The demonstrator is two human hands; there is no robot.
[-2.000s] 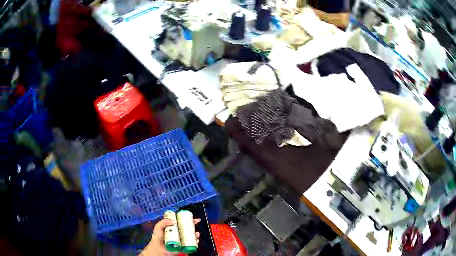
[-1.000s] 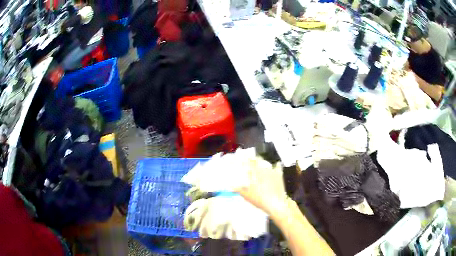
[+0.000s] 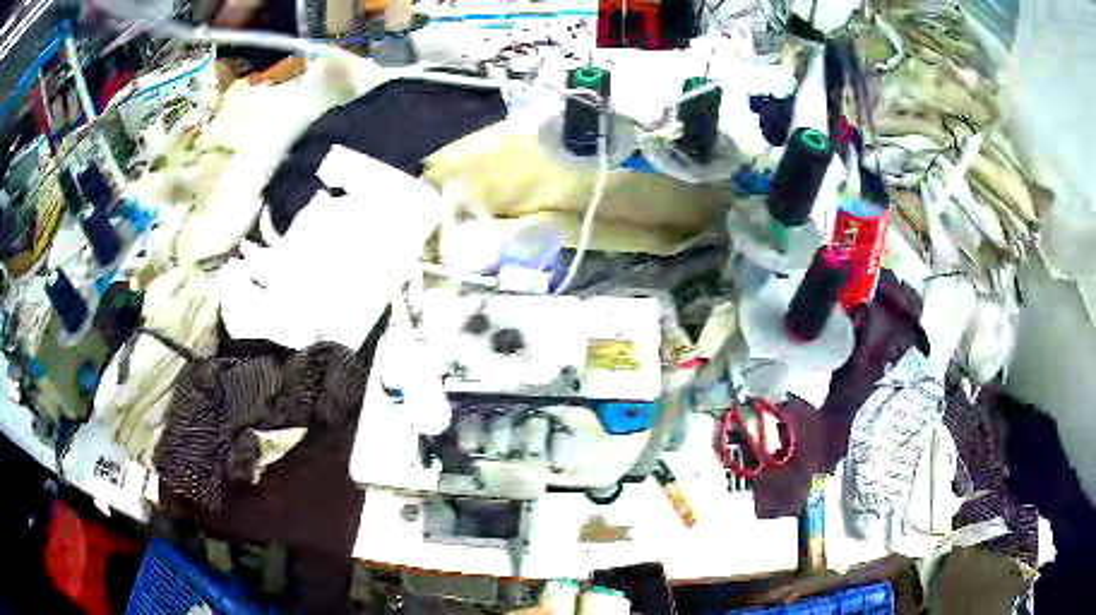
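Note:
The cream thread cones (image 3: 582, 598) show only as tops at the bottom edge, cut off by it. No hand is visible around them, and neither of my hands is in the picture. A white sewing machine (image 3: 541, 348) stands in front on a white table (image 3: 721, 538). Red-handled scissors (image 3: 755, 437) lie to its right, and a small orange-and-dark tool (image 3: 675, 495) lies nearer its base.
Dark cones (image 3: 799, 177) stand on discs behind and right of the machine. Striped knit scraps (image 3: 258, 402) and a white fabric piece (image 3: 331, 258) lie left. Patterned light fabric (image 3: 895, 439) lies right. Blue crates (image 3: 180, 589) show at the bottom edge, with a red stool (image 3: 78, 559).
The view has swung right to the sewing machine. The right hand and pale bundle seen one second ago are out of view. The two cones, earlier in a hand, now barely show at the bottom.

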